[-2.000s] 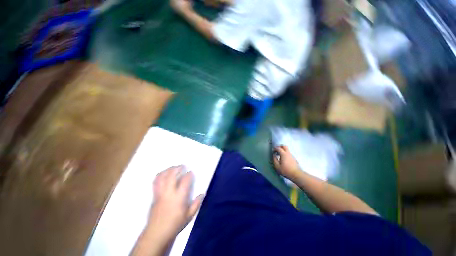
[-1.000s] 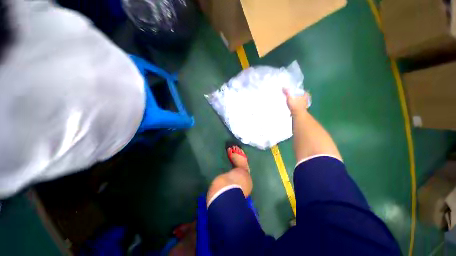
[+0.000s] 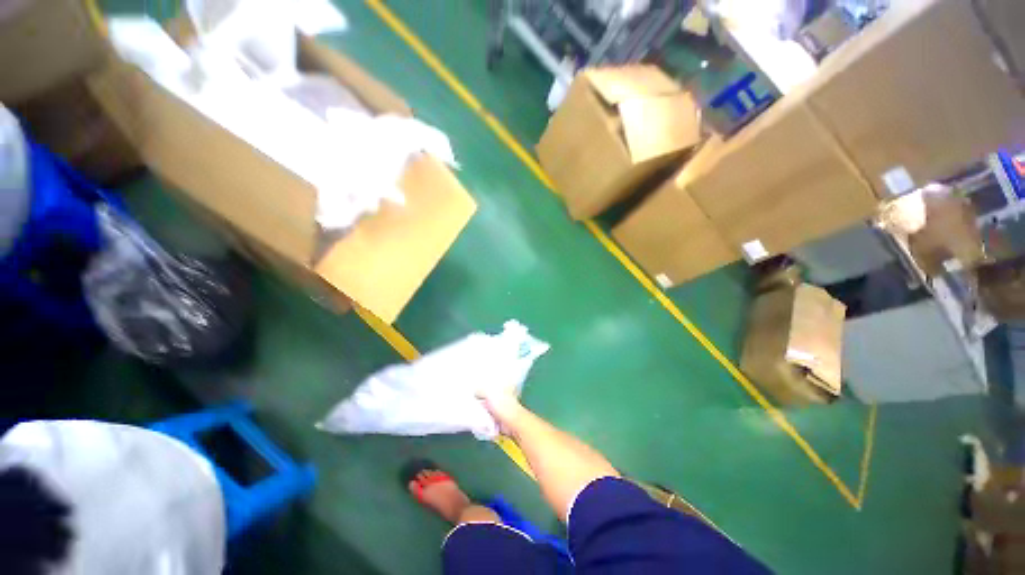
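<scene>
A large, crinkled clear plastic bag with white contents hangs over the green floor, in front of me. My right hand is closed on the bag's right part. Single white pieces inside cannot be told apart. My left hand is out of the picture.
An open cardboard carton filled with white bags stands ahead left. Closed cartons line the right beyond a yellow floor line. A blue stool and a person in white are at the left. A dark plastic bag lies behind them.
The view has swung off the bench onto the floor and cartons. My right hand still holds the bag, which now looks narrower. My left hand, first seen on the white sheet, has left the picture.
</scene>
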